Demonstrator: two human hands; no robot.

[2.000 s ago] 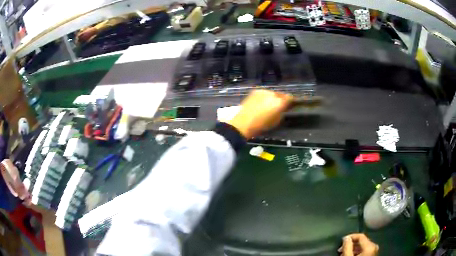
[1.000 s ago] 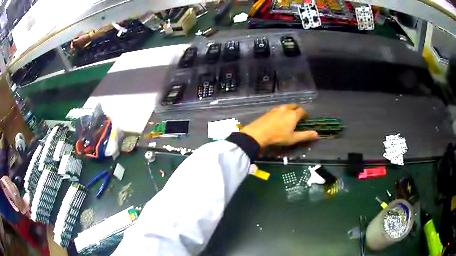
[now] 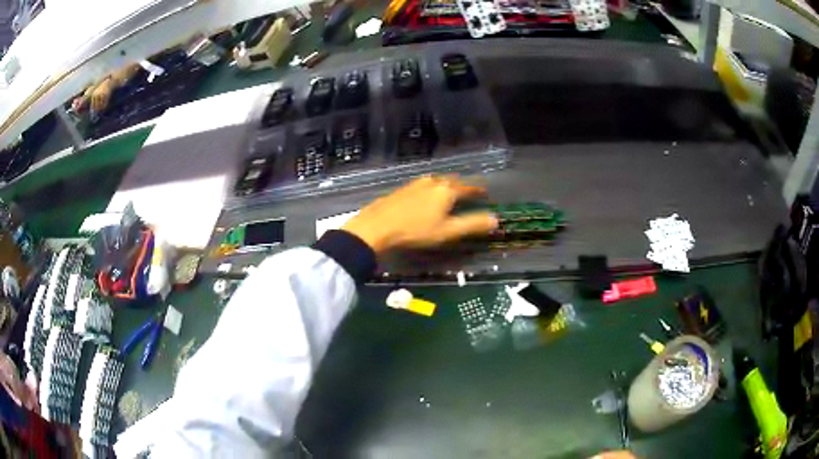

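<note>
My left hand [image 3: 418, 215], blurred, is over the grey shelf at the left end of a pile of green and gold circuit board panels [image 3: 532, 224]. Its thumb and a finger are spread apart and I see nothing held between them. The hand hides the pile's left end; whether it touches the boards is unclear. Only a sliver of my right hand [image 3: 614, 455] shows at the bottom edge, so its fingers are hidden.
A clear tray [image 3: 359, 179] of black keypad phones lies behind my left hand. A display module [image 3: 264, 233] and board strips [image 3: 101, 394] are at left. The tip cleaner pot [image 3: 669, 390] and a lime-green tool [image 3: 763, 408] stand at right.
The view has shifted, moving the scene left. My left hand has drawn back slightly leftward from the panel pile. My right hand has mostly dropped out at the bottom edge since two seconds ago.
</note>
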